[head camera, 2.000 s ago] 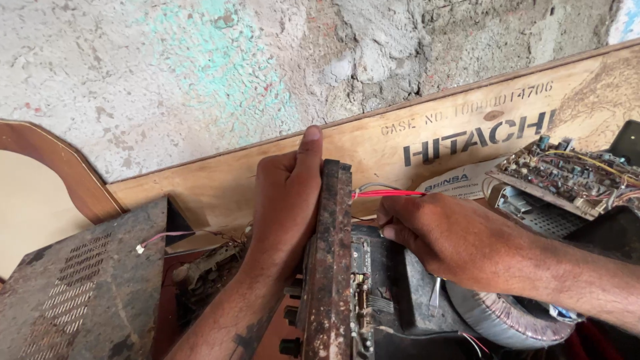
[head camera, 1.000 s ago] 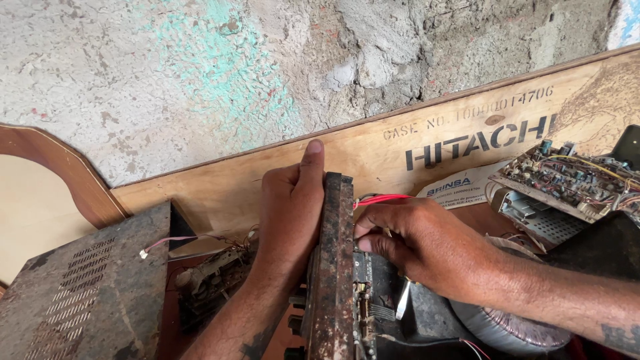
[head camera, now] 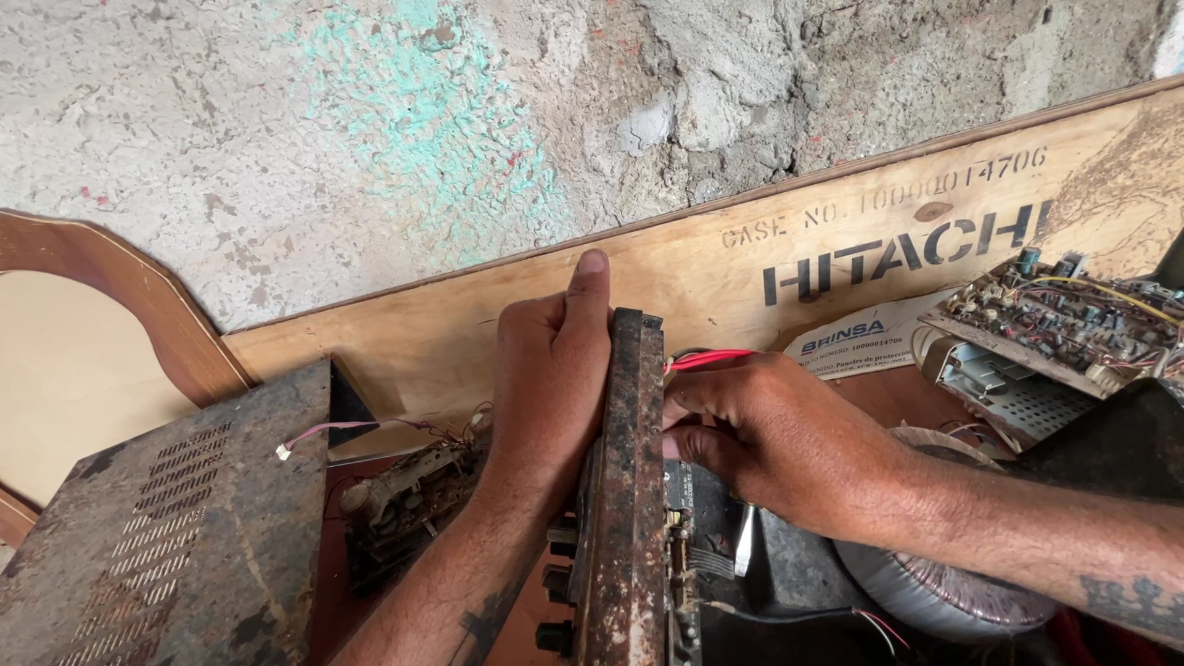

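A rusty metal equipment panel (head camera: 634,481) stands on edge in the middle, with dark knobs (head camera: 555,585) along its left side and circuit parts (head camera: 683,546) along its right. My left hand (head camera: 555,370) grips the panel's upper left side, thumb up; its other fingers are mostly hidden. On the opposite side, my right hand (head camera: 768,435) has its thumb and index finger at the panel's inner face, fingertips partly hidden. Red wires (head camera: 710,358) run behind the index finger. Below that hand a bright metal strip or tool (head camera: 745,539) rests near a ribbon of grey wires (head camera: 710,561).
A rusty vented metal cover (head camera: 213,536) lies at left, beside a dirty circuit assembly (head camera: 412,504). A toroidal transformer (head camera: 953,587) sits under my right forearm. Another circuit board (head camera: 1064,319) rests on a perforated chassis at right. A printed wooden board (head camera: 444,314) leans against the rough wall (head camera: 231,166).
My right hand has shifted from beside the panel, by the red wires, to close against its inner face. My left hand keeps its hold on the panel.
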